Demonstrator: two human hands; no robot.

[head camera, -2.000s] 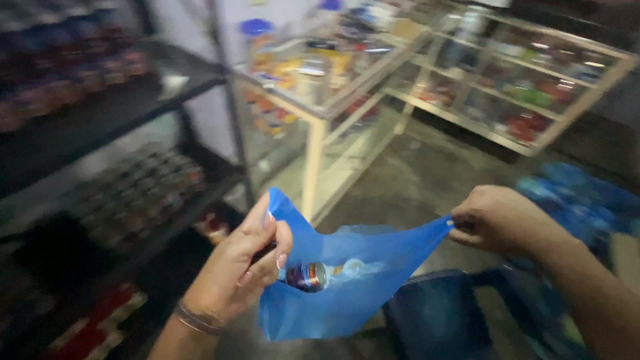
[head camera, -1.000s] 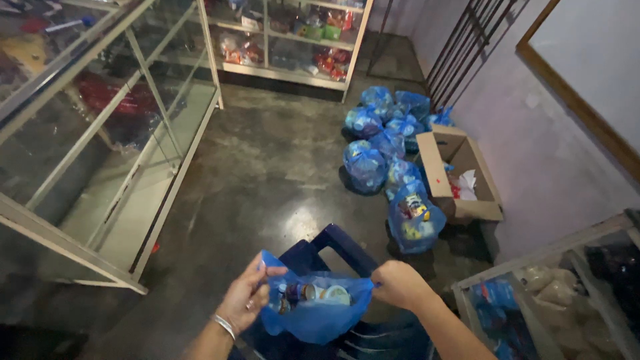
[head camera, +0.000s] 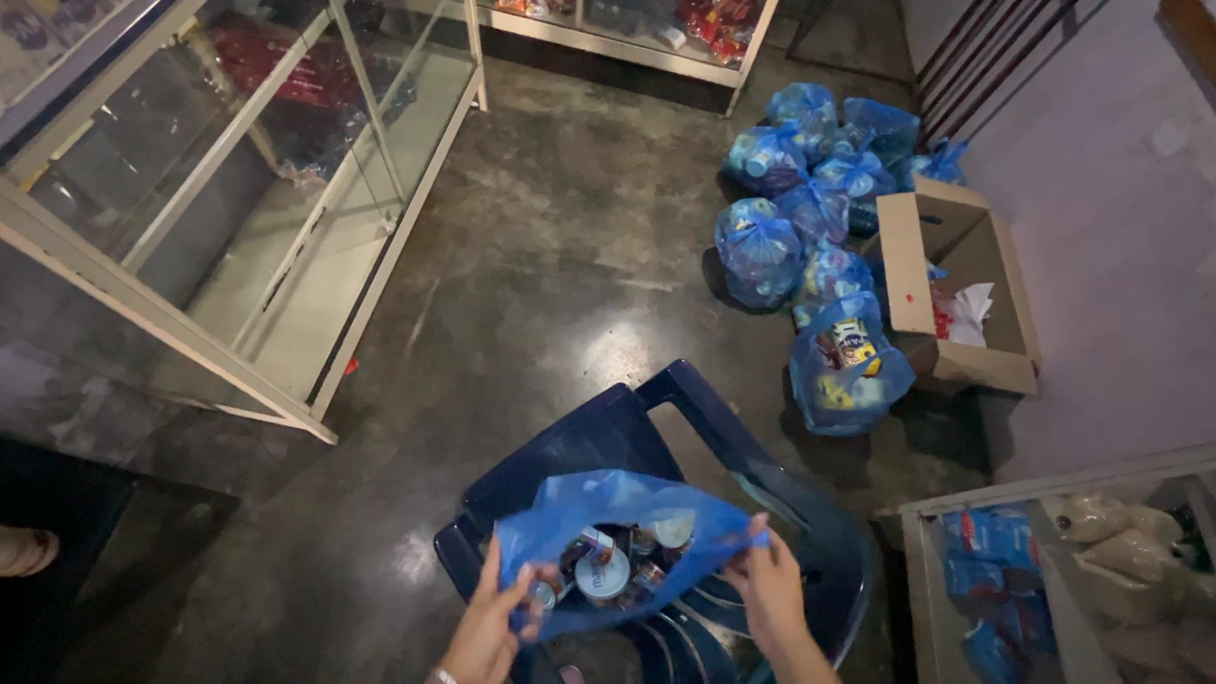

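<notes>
A translucent blue plastic bag [head camera: 617, 489] hangs open over a dark blue plastic chair [head camera: 570, 442], at the bottom centre of the head view. My left hand [head camera: 503, 608] grips the left side of its rim, and my right hand [head camera: 765, 579] pinches the rim on the right. Inside lie several cans and jars, among them a round container with a pale lid [head camera: 602, 575]. The bag's underside is hidden, so I cannot tell whether it rests on the seat.
Several filled blue bags [head camera: 758, 252] stand on the concrete floor beside an open cardboard box [head camera: 1021, 285] near the right wall. A glass display case [head camera: 313, 380] is at the left, another case [head camera: 627, 52] at the back. A stocked case [head camera: 912, 551] stands at the lower right.
The view has swung away from the dark shelves towards the floor and chair. The bag, held in both hands throughout, is now over the chair with its mouth spread wide, showing more containers inside.
</notes>
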